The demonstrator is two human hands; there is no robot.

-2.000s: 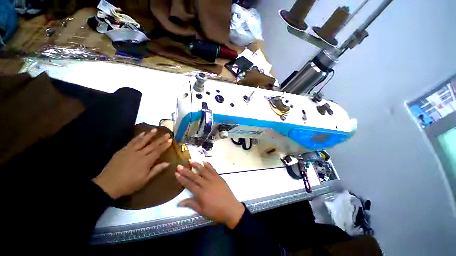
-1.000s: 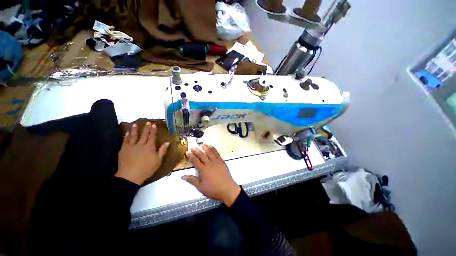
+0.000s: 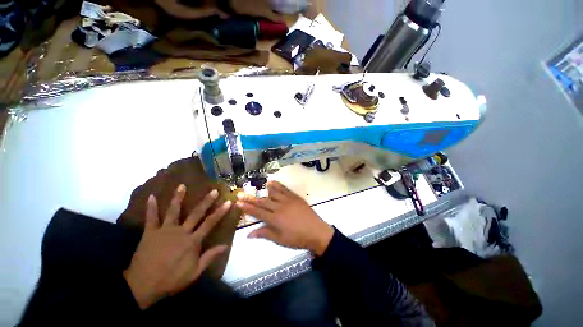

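Observation:
A curved brown piece [image 3: 156,193] lies flat on the white machine table, its right edge at the lit presser foot [image 3: 238,191] of the sewing machine [image 3: 294,134]. My left hand [image 3: 174,252] lies flat on the brown piece with its fingers spread. My right hand [image 3: 287,217] is palm down beside the needle area, fingertips at the right edge of the brown piece. Black cloth [image 3: 89,255] lies at the lower left, by my left forearm; where cloth and sleeve part is hard to tell.
Black-handled snips [image 3: 319,164] lie under the machine arm. A small tools tray [image 3: 441,181] is at the table's right end. Behind the table are fabric scraps [image 3: 115,32], a dark thread spool [image 3: 236,32] and a steel cylinder [image 3: 403,38]. A white bag [image 3: 476,223] is at the lower right.
The brown piece and black cloth have turned and shifted toward the wearer. My left hand has moved down and spread its fingers. My right hand stays by the needle. The view has come closer.

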